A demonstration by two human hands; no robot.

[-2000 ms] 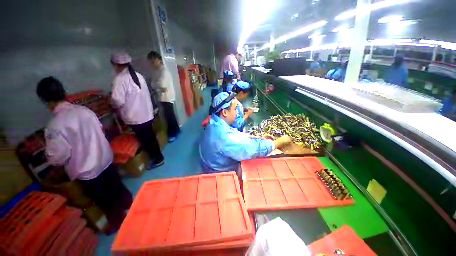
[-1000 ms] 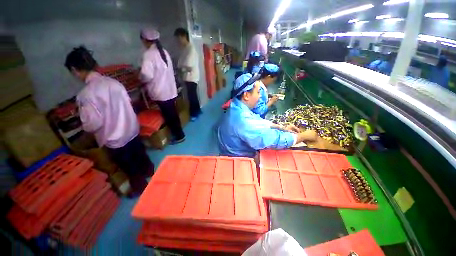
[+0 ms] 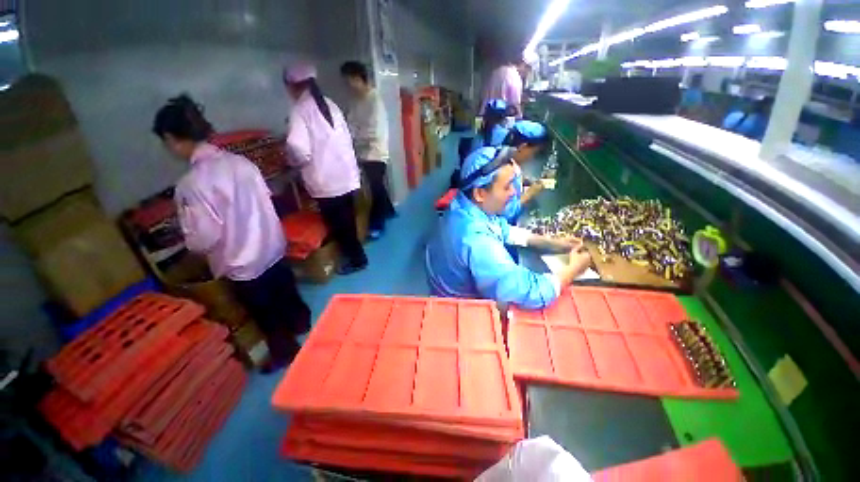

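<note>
Neither of my hands can be made out. A white rounded shape (image 3: pixel 537 461), perhaps cloth, is cut off by the bottom edge; I cannot tell what it is. A stack of red-orange compartment trays (image 3: pixel 405 362) lies in front of me, the top one with bare pockets. To its right, another compartment tray (image 3: pixel 599 339) lies on the bench with small metal parts (image 3: pixel 702 354) in tight rows at its right end. A plain red board (image 3: pixel 679 466) shows at the bottom right, cut off.
A seated worker in blue (image 3: pixel 486 240) holds both hands together by a heap of small parts (image 3: pixel 627 231). More blue-clad workers sit beyond. People in pink (image 3: pixel 231 212) stand at left near stacked holed trays (image 3: pixel 141 367) and cardboard boxes (image 3: pixel 80 254). A lime green fan (image 3: pixel 707 245) is on the line edge.
The view has turned left, so the trays and workers sit further right. The seated worker's head has lifted and their hands have come together, away from the heap.
</note>
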